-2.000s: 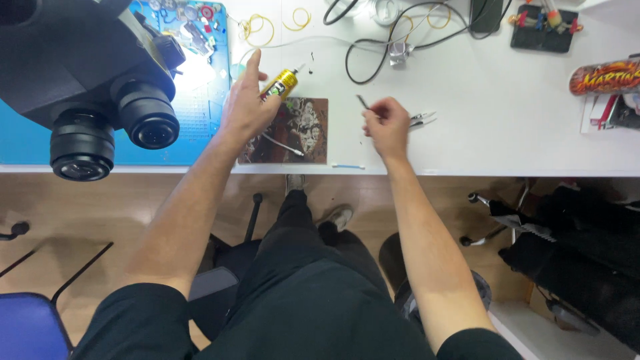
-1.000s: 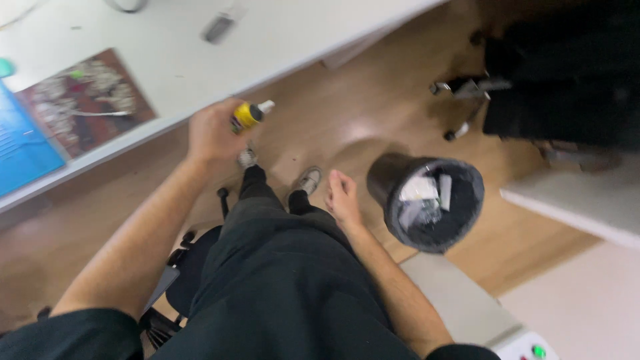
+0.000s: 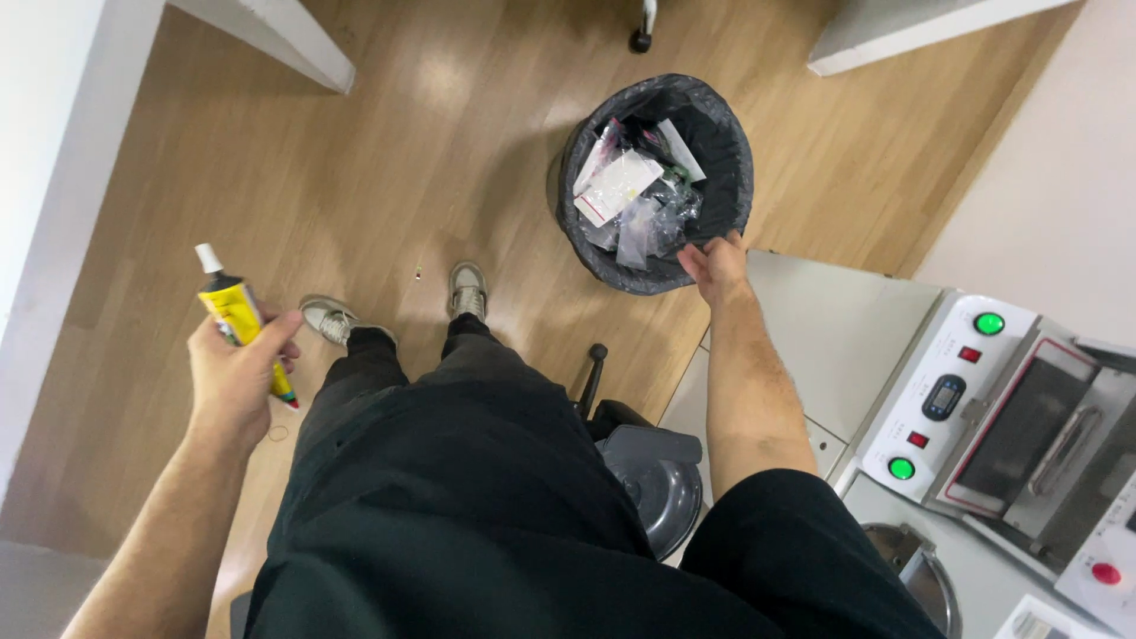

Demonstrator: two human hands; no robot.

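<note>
A yellow and black tube with a white cap (image 3: 233, 306) is gripped in my left hand (image 3: 235, 368), over the wood floor at the left. My right hand (image 3: 717, 266) reaches over the near right rim of a trash bin (image 3: 739, 177) lined with a dark bag. Its fingers are slightly bent and apart, and nothing shows between them. Inside the bin lie a white box (image 3: 619, 187), crumpled clear plastic wrap (image 3: 652, 226) and other packaging.
Right of me stand a light cabinet (image 3: 799, 319) and a white machine (image 3: 945, 390) with green and red buttons. A black chair base (image 3: 593, 382) is beside my legs. White desk panels (image 3: 284, 40) edge the upper left; a caster (image 3: 640, 40) shows at the top.
The view has swung from the desk to the floor and bin. My right hand, which held a thin dark item two seconds ago, has moved to the bin. The tube has stayed in my left hand.
</note>
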